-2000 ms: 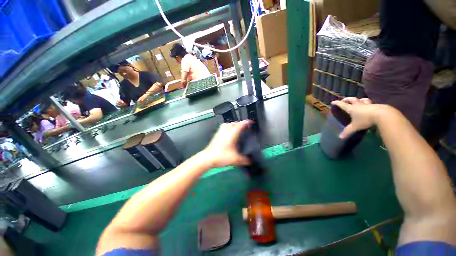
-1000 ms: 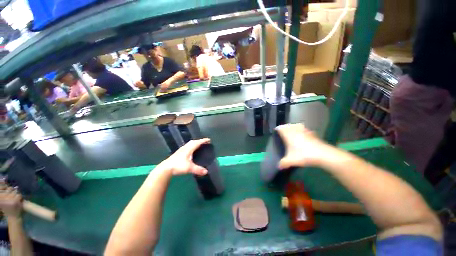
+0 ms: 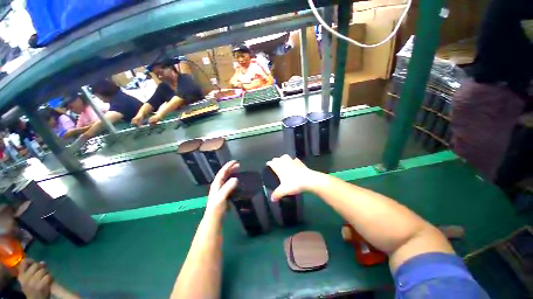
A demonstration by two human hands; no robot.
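Observation:
Two dark speaker cabinets stand upright side by side on the green workbench, a left one (image 3: 250,204) and a right one (image 3: 286,207), both with black tops. My left hand (image 3: 224,182) is at the upper left side of the left cabinet, fingers apart. My right hand (image 3: 289,175) grips the top of the right cabinet. Brown end caps (image 3: 307,251) lie overlapping on the bench in front of them. An orange-red mallet (image 3: 368,252) lies to the right, its handle partly hidden under my right forearm.
Beyond the green edge, the conveyor belt (image 3: 257,153) carries a brown-topped pair (image 3: 204,159) and a black-topped pair (image 3: 308,135). More cabinets (image 3: 69,219) and a neighbour's hand (image 3: 35,279) with a mallet are at left. A green post (image 3: 412,87) rises at right. Workers sit across the line.
The right cabinet has moved left with my right hand and now stands beside the left one. My left hand has shifted slightly to the left cabinet's side. The neighbour's orange mallet head has come into view.

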